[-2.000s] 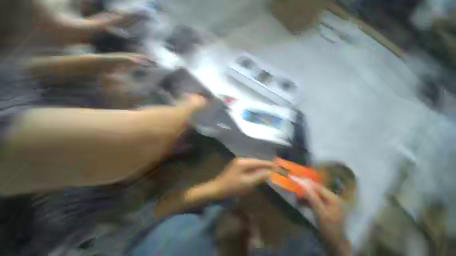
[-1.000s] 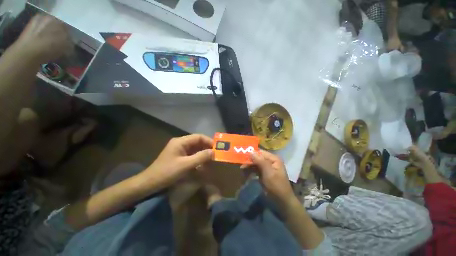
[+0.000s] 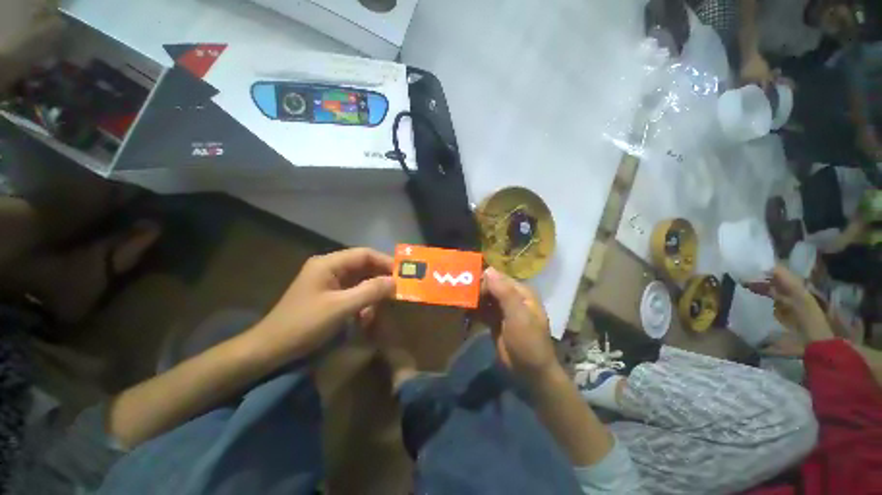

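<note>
The orange SIM card carrier [image 3: 437, 276] is held over my lap, with its white wavy logo and small chip facing me. My left hand [image 3: 324, 302] pinches its left edge between thumb and fingers. My right hand [image 3: 520, 321] grips its right edge. The retail box [image 3: 319, 140] lies on the table, its left part open with dark and red items inside. The black mirror dash cam [image 3: 443, 184] lies against the box's right end, with its thin black lead looped on top.
A yellow round housing [image 3: 519, 235] stands near the table's wooden edge [image 3: 607, 242]. The white insert tray [image 3: 346, 21] is at the back. Clear plastic bags [image 3: 658, 92] lie farther right. Other people sit at right and left, beside more yellow housings [image 3: 674, 249].
Since one second ago, the card and both my hands appear slightly farther left, as does the whole table scene. The other person's arm over the open box has moved back towards the upper left edge.
</note>
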